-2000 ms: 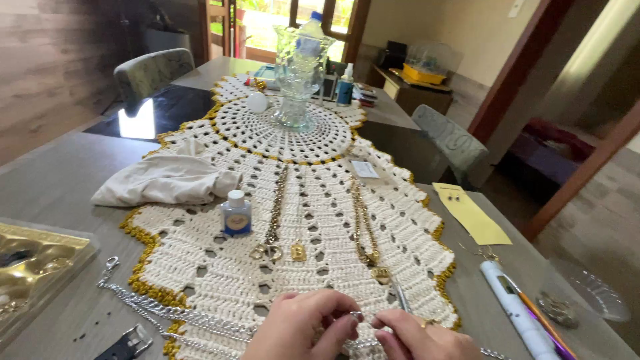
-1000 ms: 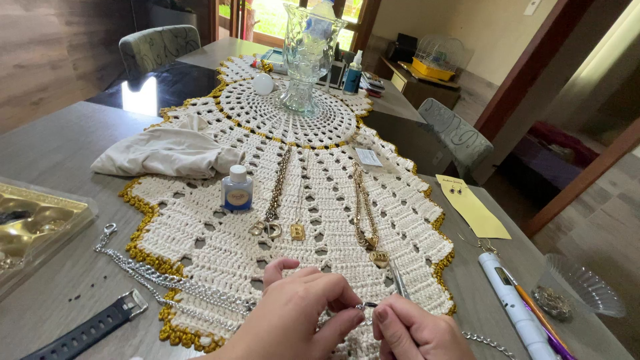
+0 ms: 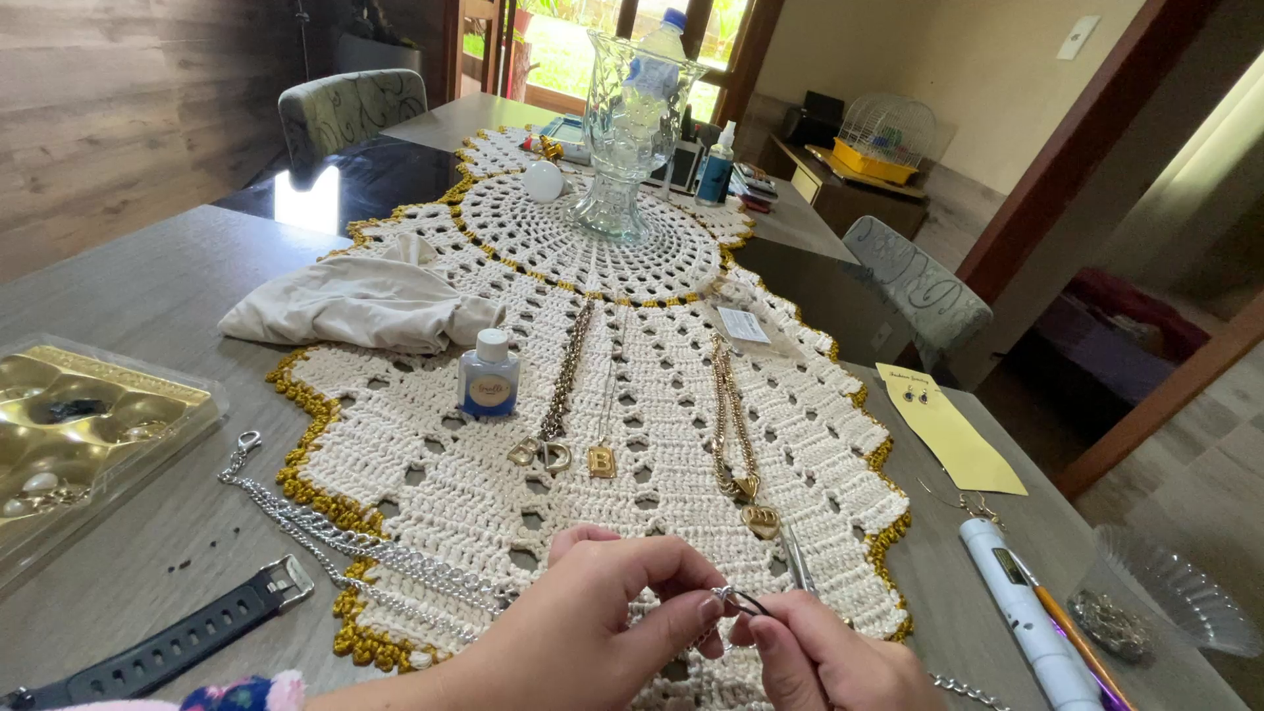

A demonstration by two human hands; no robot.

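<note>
My left hand (image 3: pixel 632 612) pinches a silver chain end between thumb and forefinger at the bottom centre. Beside it, my right hand (image 3: pixel 829 647) holds a thin dark loop-shaped piece that meets the chain; its exact kind is unclear. A metal tool (image 3: pixel 798 561), perhaps pliers or tweezers, shows just behind my right fingers. Silver chains (image 3: pixel 395 558) run from a lobster clasp at the left toward my left hand. Gold-tone necklaces lie beyond my hands: one with a shell-like pendant (image 3: pixel 760 520), one with a square letter pendant (image 3: pixel 601 461), and a darker chain (image 3: pixel 568 385).
A crocheted runner (image 3: pixel 652 395) spans the table. On it stand a small blue-liquid bottle (image 3: pixel 489 375), a cloth (image 3: pixel 355 301) and a glass vase (image 3: pixel 632 128). A gold tray (image 3: pixel 99 425) and watch strap (image 3: pixel 178 632) lie left; a white cylindrical device (image 3: pixel 1027 612) and glass dish (image 3: pixel 1175 588) lie right.
The dark piece between my fingers now shows as a loop by the chain end. My hands remain close together, with small finger movements.
</note>
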